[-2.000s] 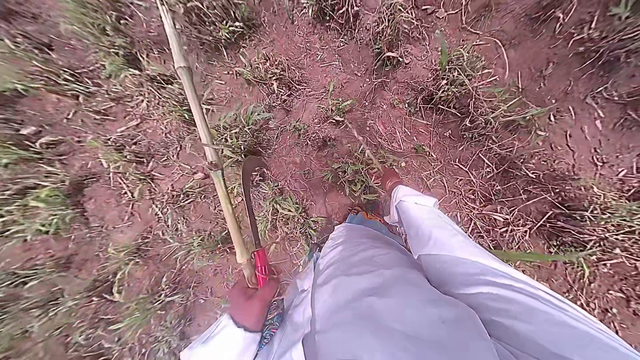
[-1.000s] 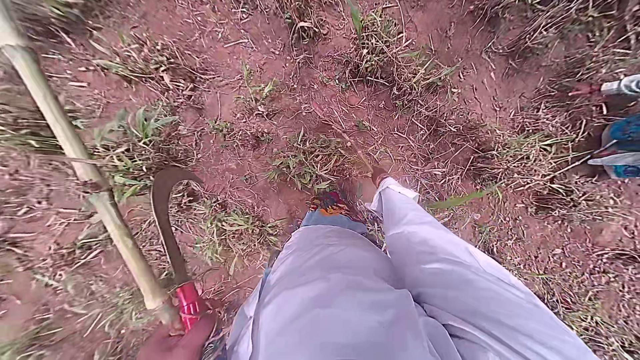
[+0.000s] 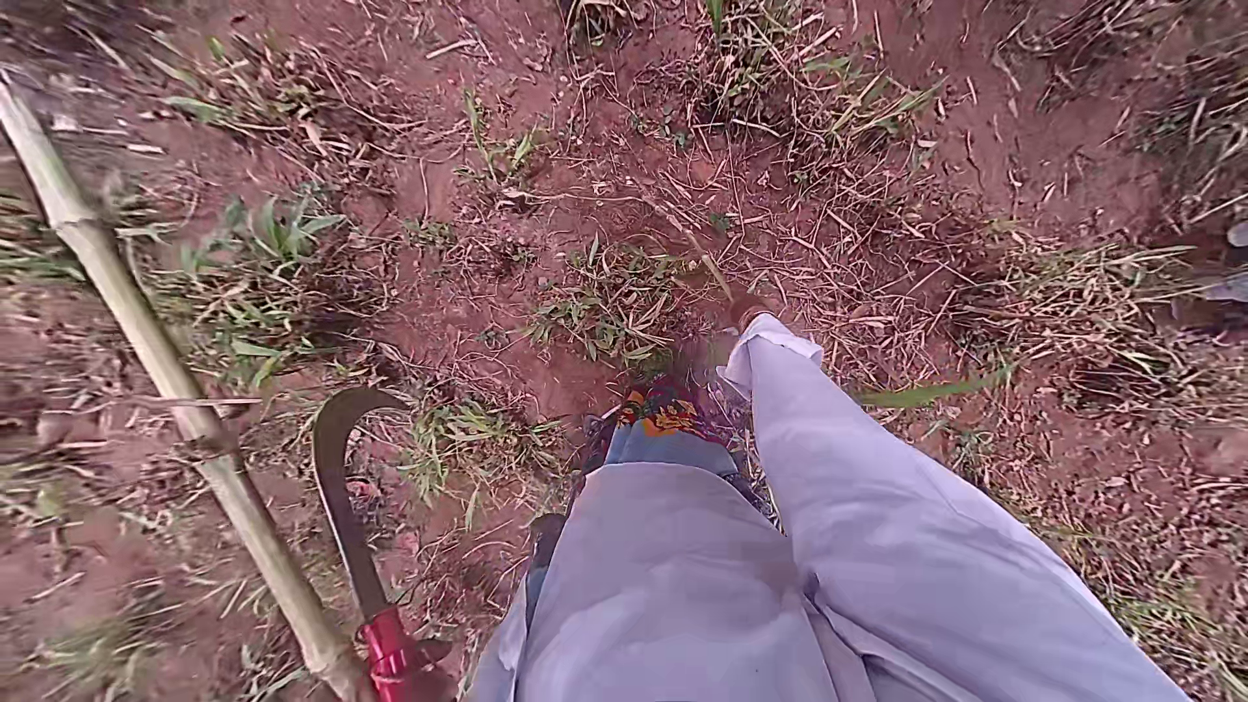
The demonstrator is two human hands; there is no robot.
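At the bottom left edge my left hand [image 3: 427,680], partly cut off, is closed around the red handle [image 3: 388,651] of a sickle. The sickle's curved metal blade [image 3: 338,478] points up, its tip hooked to the right. A long, pale jointed cane stalk [image 3: 156,341] slants from the upper left down to the same hand, beside the handle. My right hand [image 3: 749,306] shows small and dark beyond the pale sleeve [image 3: 858,458]. A thin dry stalk [image 3: 715,271] runs up and left from it; the fingers are hard to make out.
Reddish soil [image 3: 585,136] lies below, with dry straw and green grass tufts [image 3: 609,302]. A long green blade of leaf [image 3: 926,392] lies beside the right sleeve. Patterned cloth [image 3: 673,414] shows below my pale garment [image 3: 673,585]. A partly seen pale object [image 3: 1230,288] is at the right edge.
The view has shifted. The cane stalk and sickle now sit further left and lower in view. Another person's sleeve and blue clothing, seen at the right one second ago, have mostly left view.
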